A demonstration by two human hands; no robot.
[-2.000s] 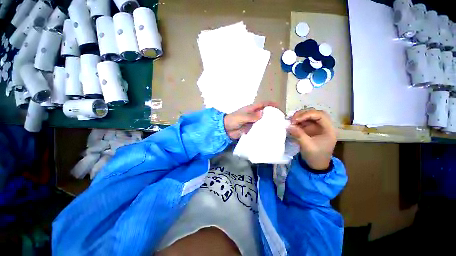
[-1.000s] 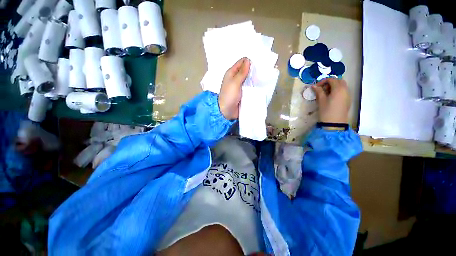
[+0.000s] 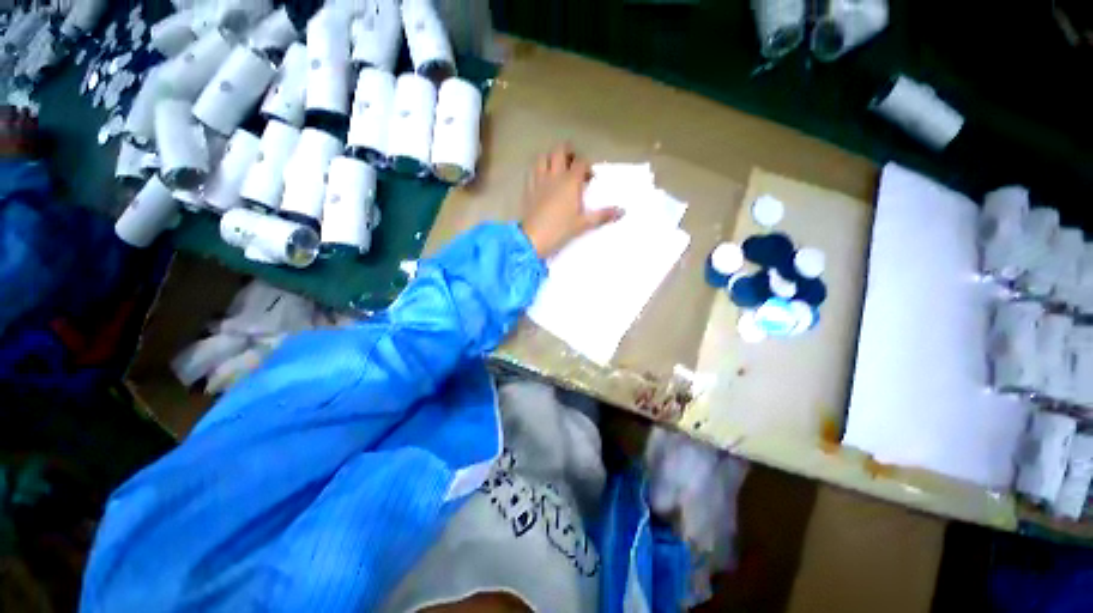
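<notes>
My left hand rests with spread fingers on the upper left part of the stack of white sheets, on the tan cardboard mat. It is not visibly closed on anything. My right hand is out of the picture. Round discs, some white and some dark or bright blue, lie in a loose pile on a paler card to the right of the stack.
Bare white cylinders lie loose at the upper left. A large white sheet lies right of the discs, beside rows of white units. One cylinder lies at the back. An open carton holds crumpled white pieces below the bench.
The view has turned and shifted. My left hand has moved to the upper left of the stack and no longer holds a white sheet. My right hand has left the discs and the picture.
</notes>
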